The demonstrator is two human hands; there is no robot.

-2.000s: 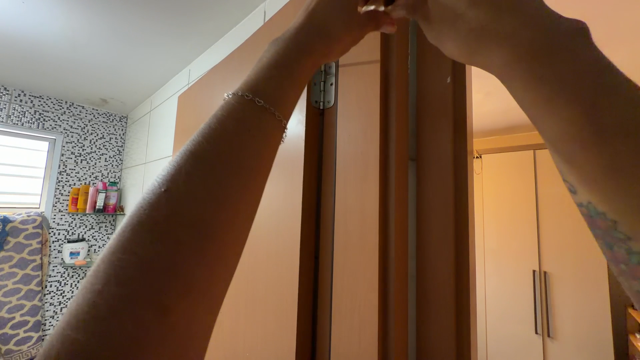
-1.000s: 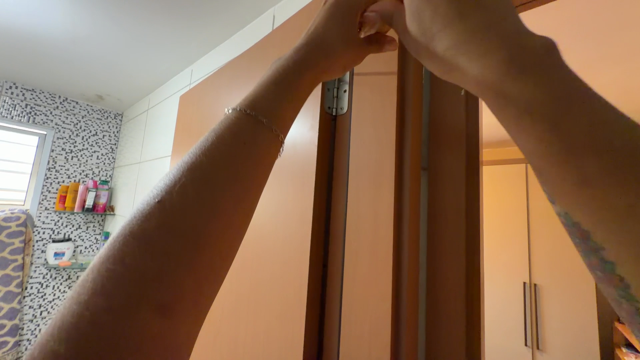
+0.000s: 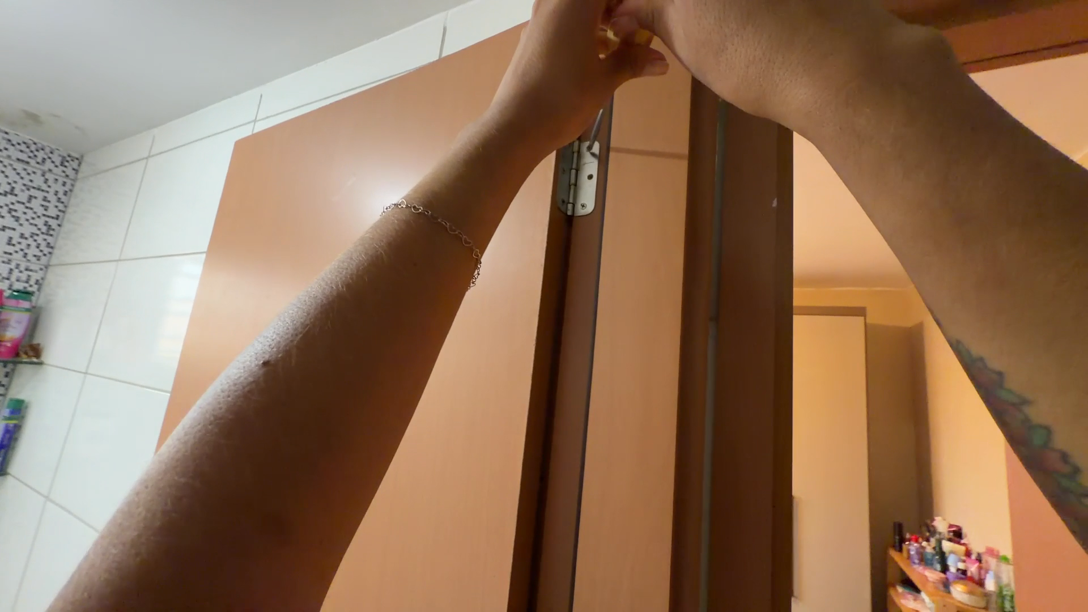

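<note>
At the top edge, my left hand [image 3: 574, 81] and my right hand [image 3: 731, 42] meet around a small yellow translucent handle [image 3: 609, 41], and both seem to grip it. A thin metal shaft [image 3: 597, 127], apparently a screwdriver's, shows below my left hand and reaches the upper part of a metal door hinge [image 3: 580, 180]. The hinge joins a brown wooden door [image 3: 340, 187] to the door frame [image 3: 642, 297]. Some fingers are cut off by the image edge. A chain bracelet [image 3: 442, 225] hangs around my left wrist.
White wall tiles [image 3: 140, 314] stand behind the door at left, with bottles [image 3: 15, 323] on a small shelf. Through the doorway at right are a tall cabinet [image 3: 829, 442] and a wooden shelf [image 3: 922, 578] crowded with bottles.
The metal shaft at the hinge has come into sight below my left hand. My hands stay together at the top. The view has swung to the right.
</note>
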